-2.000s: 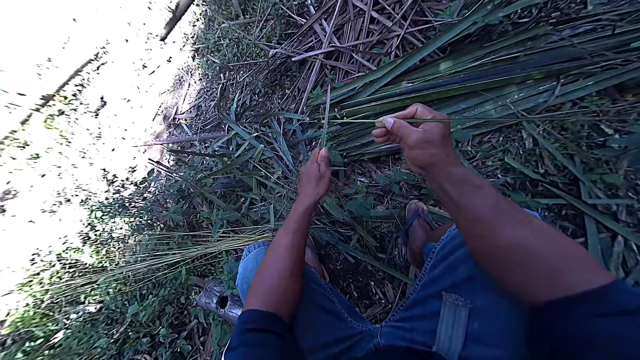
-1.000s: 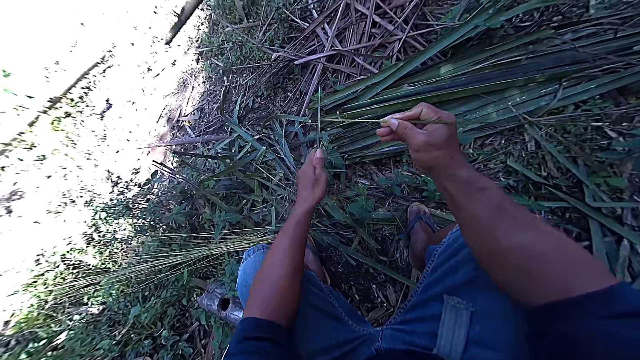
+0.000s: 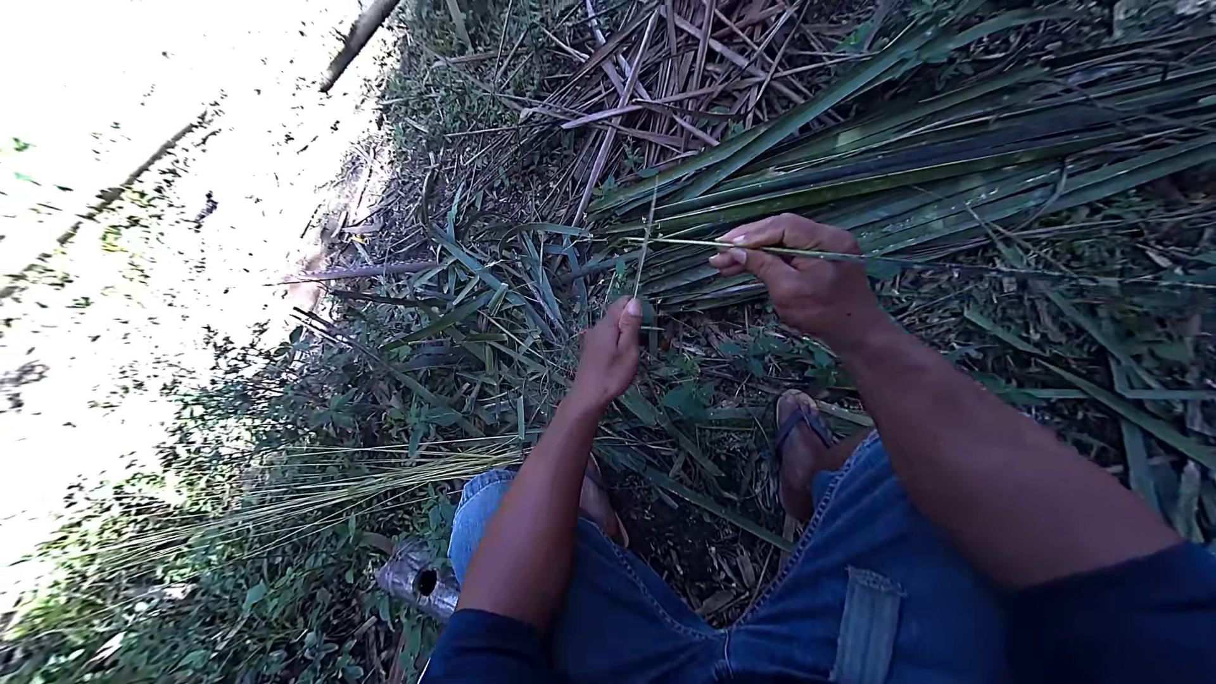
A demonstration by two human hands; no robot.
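My left hand point(image 3: 611, 350) is closed around the lower end of a thin upright blade point(image 3: 648, 237), likely a knife seen edge-on. Between thumb and fingers, my right hand point(image 3: 793, 271) pinches a thin green leaf midrib point(image 3: 836, 255). That strip runs nearly level, its short left end touching or crossing the blade, its long part trailing off to the right. Whether the blade has a handle inside my left fist is hidden.
Long green palm leaflets point(image 3: 912, 180) lie at the upper right, brown dry leaves point(image 3: 684, 66) at the top. A bundle of thin stripped midribs point(image 3: 380, 484) rests left of my knee, above a silvery object with a hole point(image 3: 418, 578). Cut green strips point(image 3: 475, 304) litter the ground.
The blade's tilt has shifted slightly between frames. Both hands stay in nearly the same place, and the strip remains in my right hand.
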